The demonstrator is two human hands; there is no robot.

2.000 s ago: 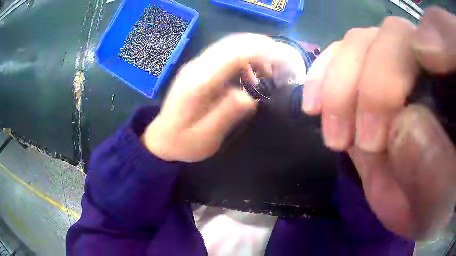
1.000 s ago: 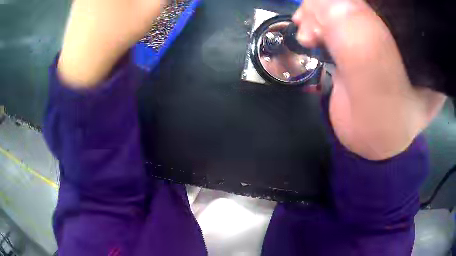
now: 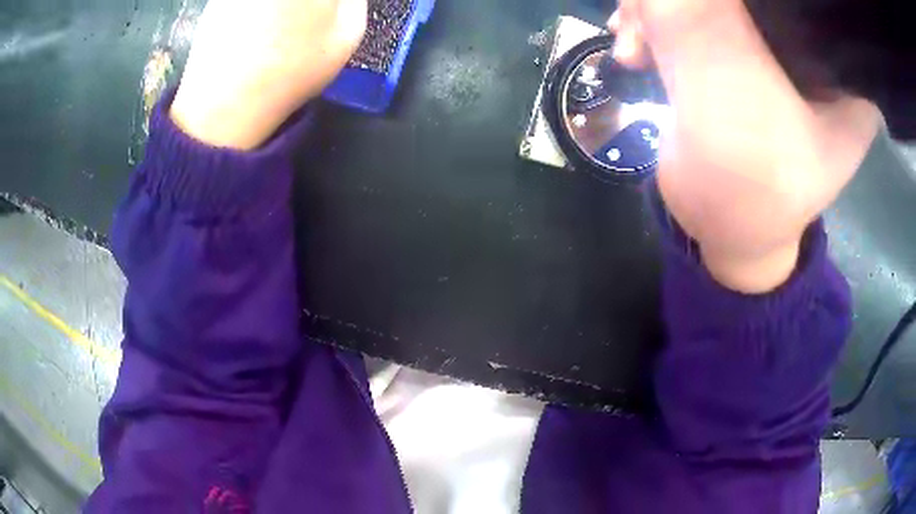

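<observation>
The round unit (image 3: 615, 125), with a black rim and a mirror-like face with glare, lies on the fixture (image 3: 543, 147), whose pale left edge shows. My right hand (image 3: 728, 141) is curled over the unit's right side, around the dark, blurred electric screwdriver (image 3: 829, 45) at the top right; its tip is hidden. My left hand (image 3: 276, 60) is at the left part of the blue screw bin (image 3: 367, 91). Its fingers are cut off by the top edge or hidden, so I cannot tell whether they hold screws.
The dark-green bench (image 3: 472, 251) lies between my forearms, its worn front edge near my body. A black cord (image 3: 882, 353) hangs at the right. Grey floor with yellow lines shows at the lower left. Part of a blue object (image 3: 901, 472) shows at the lower right edge.
My left hand has moved off the unit, left to the screw bin. My right hand has moved up and lies over the unit's right side. The unit's face is now uncovered on its left.
</observation>
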